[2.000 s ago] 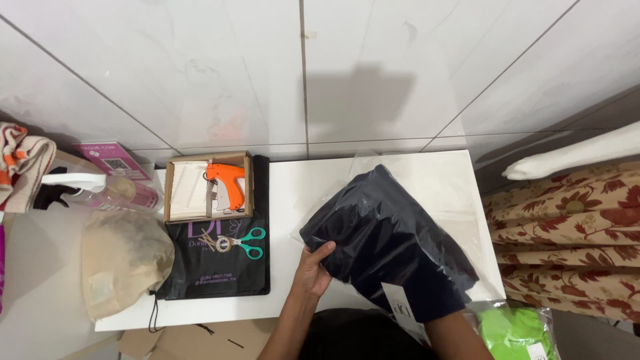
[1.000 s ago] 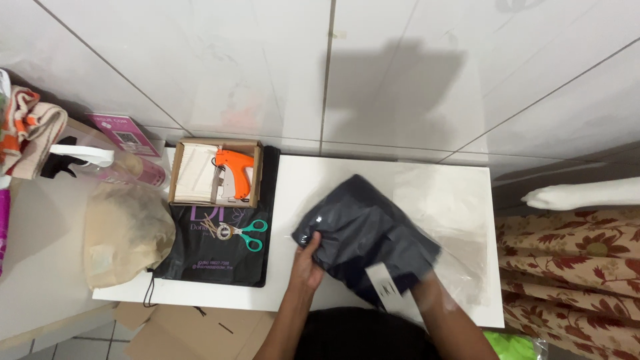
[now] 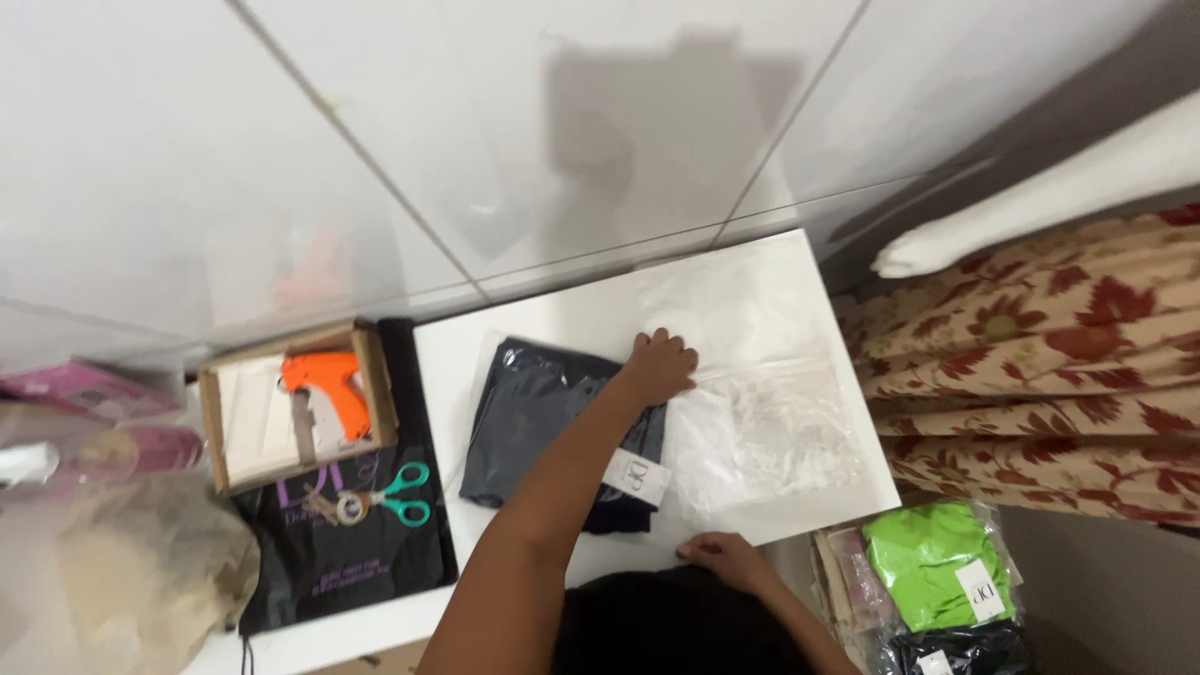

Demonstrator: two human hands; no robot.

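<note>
A folded dark navy garment in a clear plastic bag (image 3: 534, 412) lies on the white table (image 3: 572, 314), with a white tag (image 3: 637, 476) at its lower right. Over its upper right edge reaches my left hand (image 3: 662, 367), palm down, fingers near the clear plastic bags (image 3: 769, 431) spread on the table's right part; whether it grips any plastic cannot be told. At the table's front edge, below the tag, is my right hand (image 3: 727, 560), its fingers curled, with no object visible in it.
On the left, an orange tagging gun (image 3: 333, 384) sits in a cardboard box (image 3: 384, 398). Teal-handled scissors (image 3: 405, 494) and a tape roll (image 3: 352, 507) lie on a black bag (image 3: 356, 572). Bagged green clothing (image 3: 928, 562) is stacked below right, near a floral curtain (image 3: 1050, 375).
The navy garment, held in both hands earlier, now rests on the table further left. My left hand has crossed over it to the right; my right hand has let go and drawn back. The view has turned.
</note>
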